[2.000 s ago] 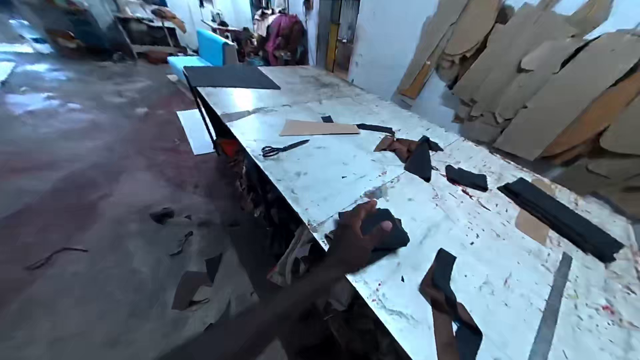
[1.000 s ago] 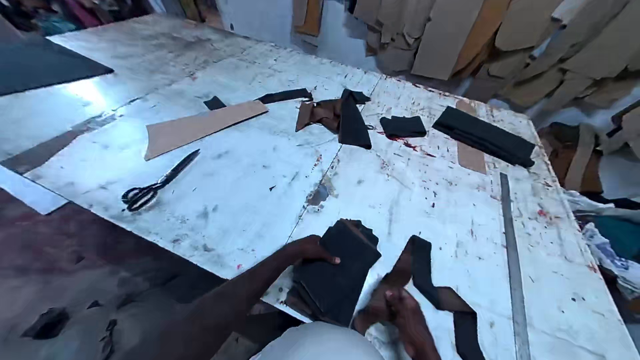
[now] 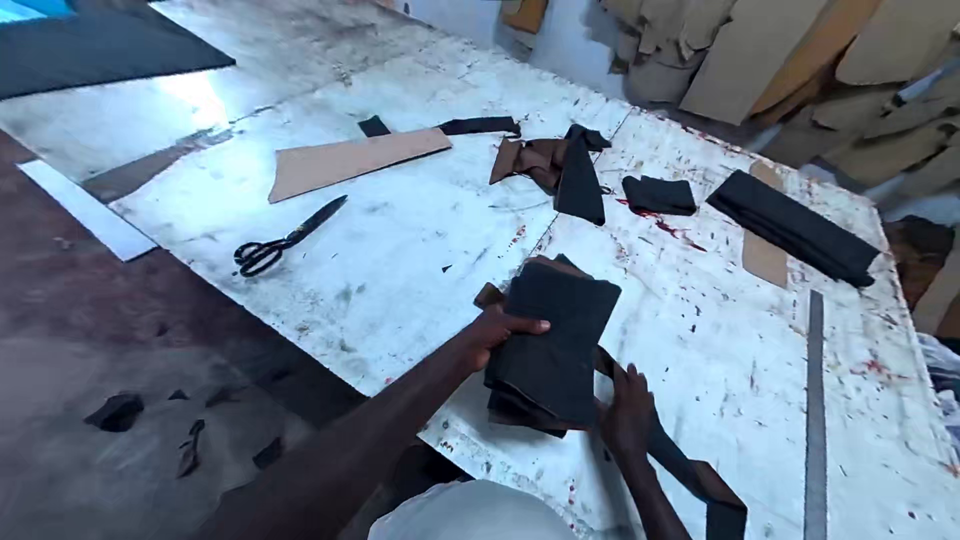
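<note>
My left hand (image 3: 502,334) grips a stack of dark fabric pieces (image 3: 559,337) by its left side, thumb on top, above the table's near edge. At the stack's lower right is my right hand (image 3: 628,409), with a long dark fabric strip (image 3: 679,454) running behind it and trailing toward the bottom of the view; its fingers are partly hidden, and whether they grip the strip or the stack is unclear. Black-handled scissors (image 3: 289,236) lie to the left. Beyond the stack is a heap of brown and black fabric scraps (image 3: 559,165).
The white, stained table (image 3: 420,255) carries a tan tapered pattern piece (image 3: 360,159), a small folded dark cloth (image 3: 660,196), a larger folded dark cloth (image 3: 791,227) and a grey strip (image 3: 814,412). Cardboard patterns (image 3: 757,60) hang on the wall. Scraps (image 3: 116,411) litter the floor.
My left hand, first over the dark stack at the table edge, now holds it raised. My right hand has come into view and moved beside the stack. The view has shifted closer over the table.
</note>
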